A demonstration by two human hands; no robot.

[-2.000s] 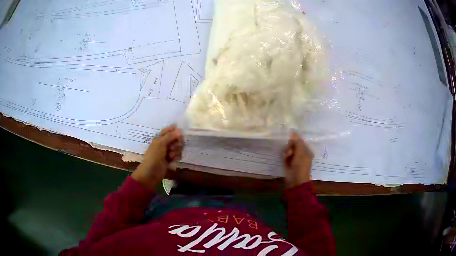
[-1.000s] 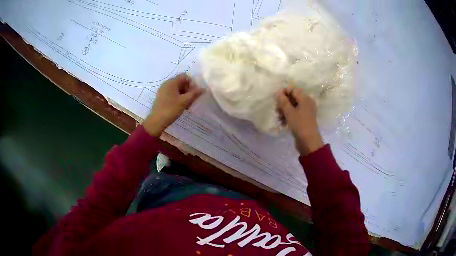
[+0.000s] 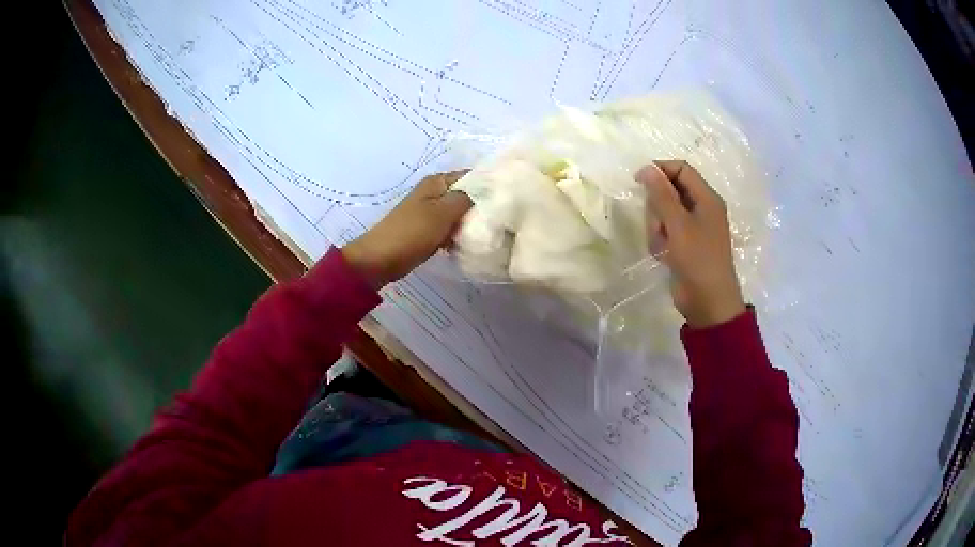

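A clear, shiny plastic bag (image 3: 706,139) with soft cream cloth (image 3: 556,230) in it lies on the printed marker paper (image 3: 331,118). The bag's open end faces me, and cloth bulges there. My left hand (image 3: 428,219) is at the left side of the opening, its fingers closed on the edge of the bag and cloth; its fingertips are partly hidden. My right hand (image 3: 690,219) pinches the clear plastic at the right of the opening, above the cloth.
The table's reddish-brown edge (image 3: 203,171) curves along the left and in front of my body. The green floor (image 3: 118,267) shows beyond it at the left. A dark strip runs along the table's far right side.
The view has turned, so the table edge is steeper. The bag's flat near edge is now an open mouth with cloth bulging in it. My left hand has moved right onto the bag.
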